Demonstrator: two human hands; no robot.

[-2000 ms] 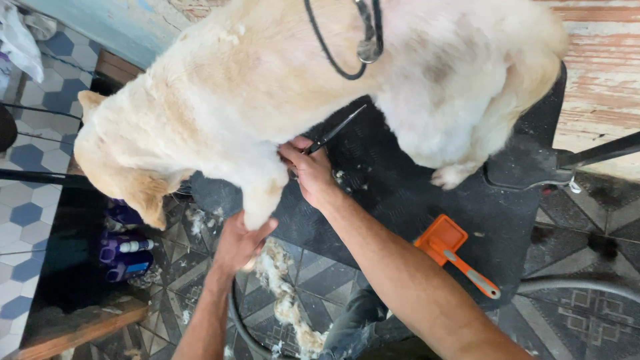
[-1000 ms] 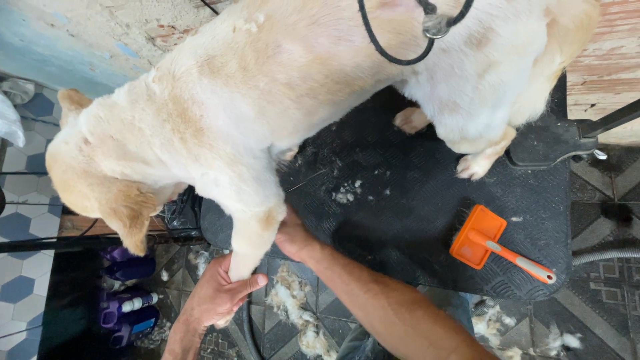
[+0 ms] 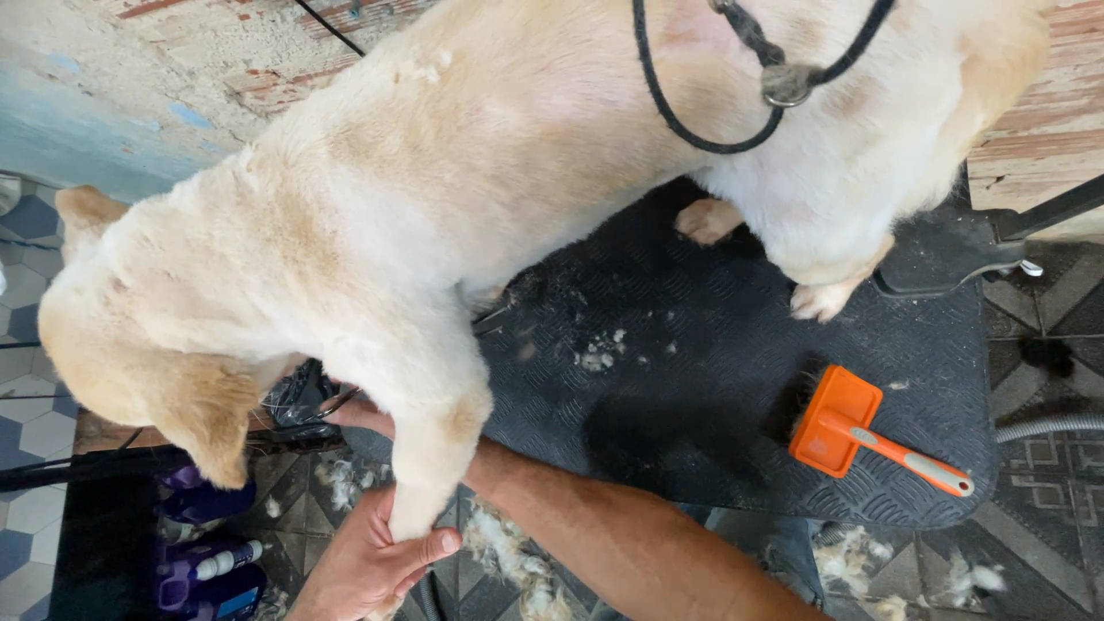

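Note:
A cream-coloured dog (image 3: 345, 224) with short-trimmed fur stands on a black textured grooming table (image 3: 673, 362), its head at the left. My left hand (image 3: 366, 552) is closed around the lower part of its near front leg (image 3: 435, 448), thumb across the front. My right arm crosses behind that leg; part of my right hand (image 3: 366, 417) shows on the far side, at the dark finger ring of scissors (image 3: 341, 404). Thin blade tips show on the other side of the leg. The leg hides most of the hand and scissors.
An orange slicker brush (image 3: 837, 423) lies near the table's right front corner. A black loop (image 3: 664, 103) hangs over the dog's back. Fur clippings (image 3: 599, 352) dot the table, and tufts (image 3: 517, 561) the floor. Purple bottles (image 3: 211, 578) stand lower left.
My right hand has moved left behind the dog's front leg; two seconds ago it was right of the leg with the scissors. My left hand still holds the leg.

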